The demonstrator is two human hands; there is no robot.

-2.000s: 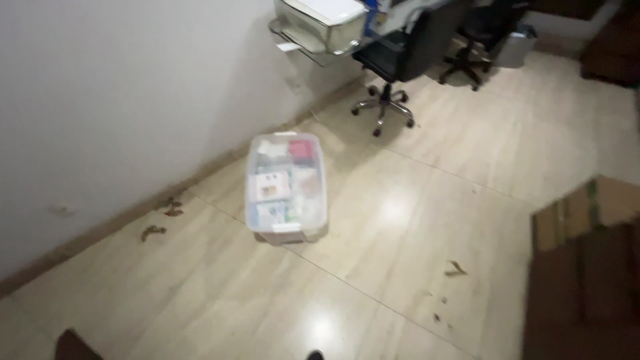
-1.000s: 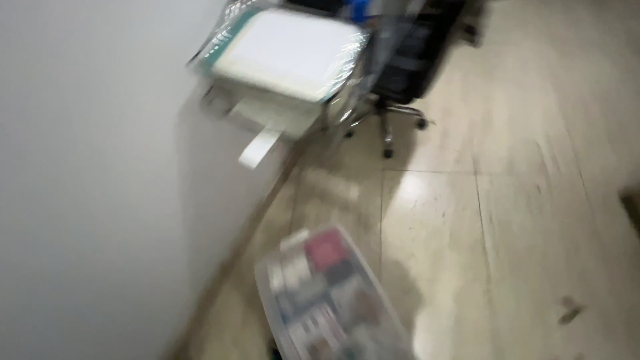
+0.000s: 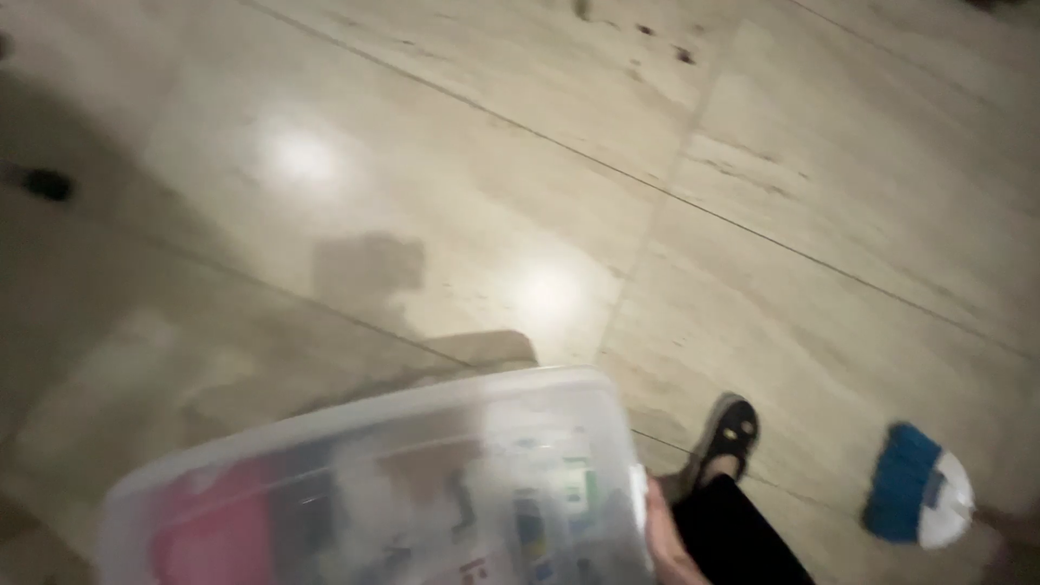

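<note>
A lidded translucent plastic storage box point(image 3: 406, 487) fills the lower left of the head view, raised off the floor. Through its lid a pink item and several packages show, blurred. My right hand point(image 3: 670, 540) grips the box's right end beside the white latch, only partly in the frame. The left hand does not show, and the box's far left end is cut off by the frame's edge.
A broom head with blue bristles and a white cap point(image 3: 942, 496) lies at the lower right. My black shoe point(image 3: 731, 431) is on the pale tiled floor point(image 3: 487, 203) near the box. A dark chair caster point(image 3: 49, 184) stands at the left edge, and small debris point(image 3: 682, 55) lies at the top.
The box rested on the floor two seconds ago; now it is lifted, with my right hand on its end. The view has swung from the wall and chairs down to the floor.
</note>
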